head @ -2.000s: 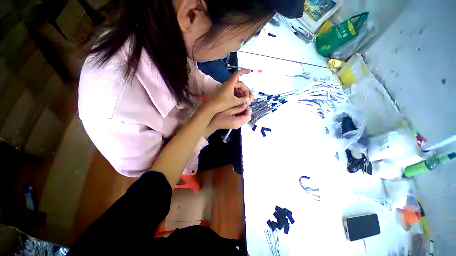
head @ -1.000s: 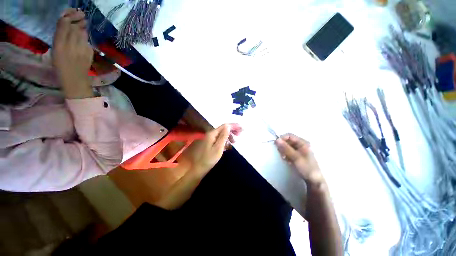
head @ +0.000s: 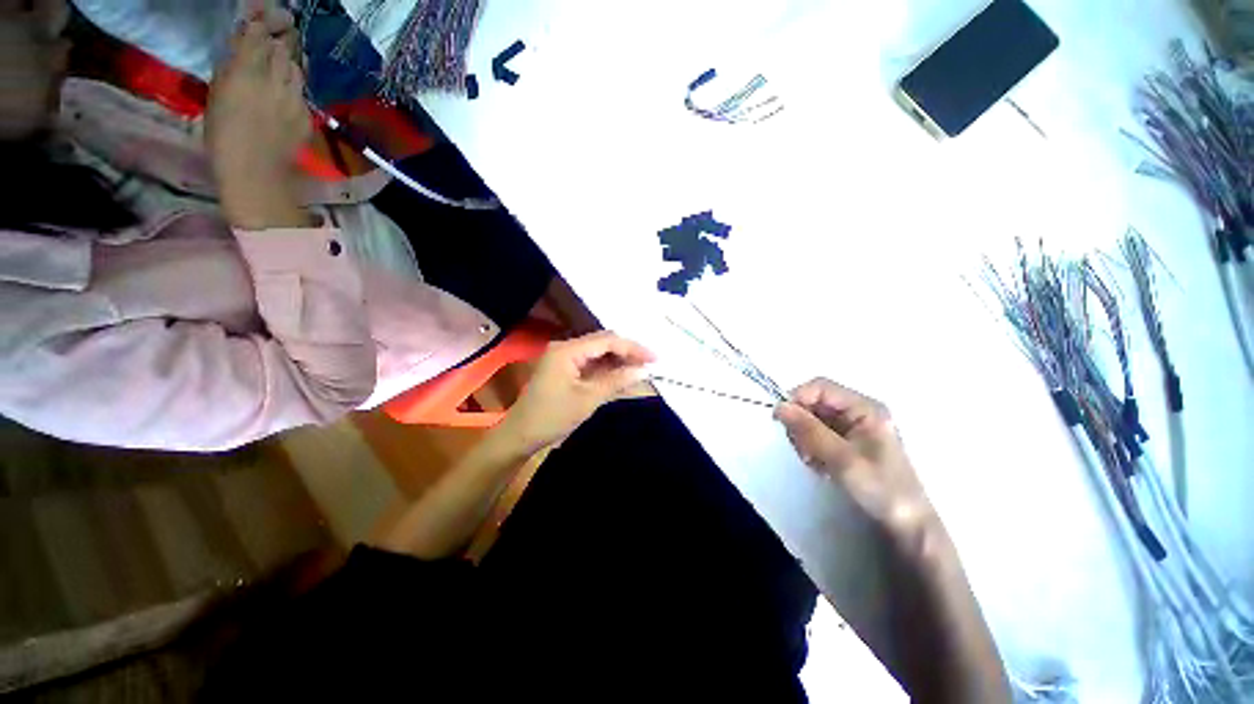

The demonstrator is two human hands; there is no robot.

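My right hand (head: 842,433) is over the table near its edge, with its fingertips closed on a small bunch of thin wires (head: 736,360) that fan out toward the upper left. My left hand (head: 585,385) is at the table edge and pinches the end of one dark thin wire (head: 708,393), which is stretched between both hands. A pile of short black sleeves (head: 692,252) lies on the table just above the wires. Whether a cable jacket lies inside my right hand is hidden.
Cable bundles (head: 1086,378) with dark sleeves lie at the right, with another sheaf (head: 1217,145) beyond. A phone (head: 979,66) and a hooked lead (head: 729,99) lie farther back. A person in a pink sleeve (head: 296,310) holds a white cable (head: 410,184) at the left, by a red-orange stool (head: 475,378).
The view has swung from the neighbour to my own work. Since one second ago, my left hand has taken hold of one wire, now stretched between my hands.
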